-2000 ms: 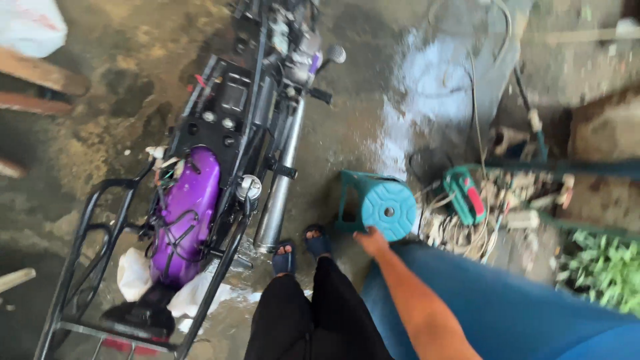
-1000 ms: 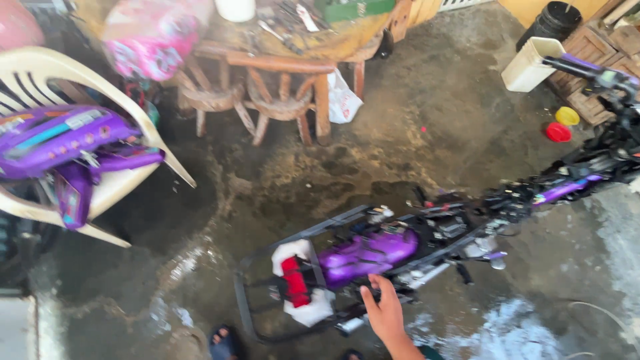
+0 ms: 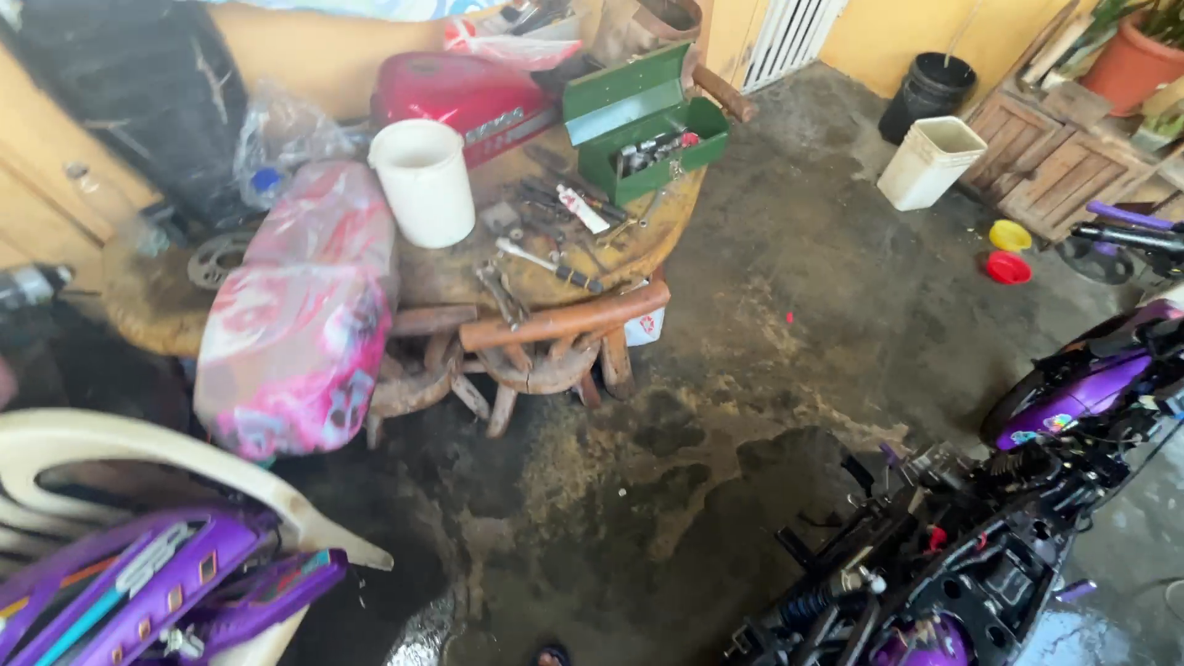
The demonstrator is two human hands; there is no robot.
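Observation:
Neither my left hand nor my right hand shows now. A partly stripped motorcycle (image 3: 962, 555) with purple parts stands at the lower right. On the wooden table (image 3: 435, 277) are a ratchet wrench (image 3: 546, 265), a white and red tube (image 3: 583, 209), a white plastic bucket (image 3: 423, 185) and several loose hand tools. An open green metal toolbox (image 3: 652, 153) holds sockets at the table's right end. Behind the bucket lies a red motorcycle fuel tank (image 3: 462, 102). A plastic-wrapped pink bundle (image 3: 296, 342) rests at the table's front left.
Purple motorcycle fairings (image 3: 157, 592) lie on a cream plastic chair (image 3: 277, 499) at the lower left. Wooden stools (image 3: 536, 370) stand under the table edge. Right of the table, on the wet floor, are a white container (image 3: 931, 164), a black bucket (image 3: 928, 95) and red (image 3: 1007, 267) and yellow bowls (image 3: 1010, 235).
The view has swung strongly toward the table. The hand seen over the motorcycle's rear a second ago, and on the teal stool before that, has left the view.

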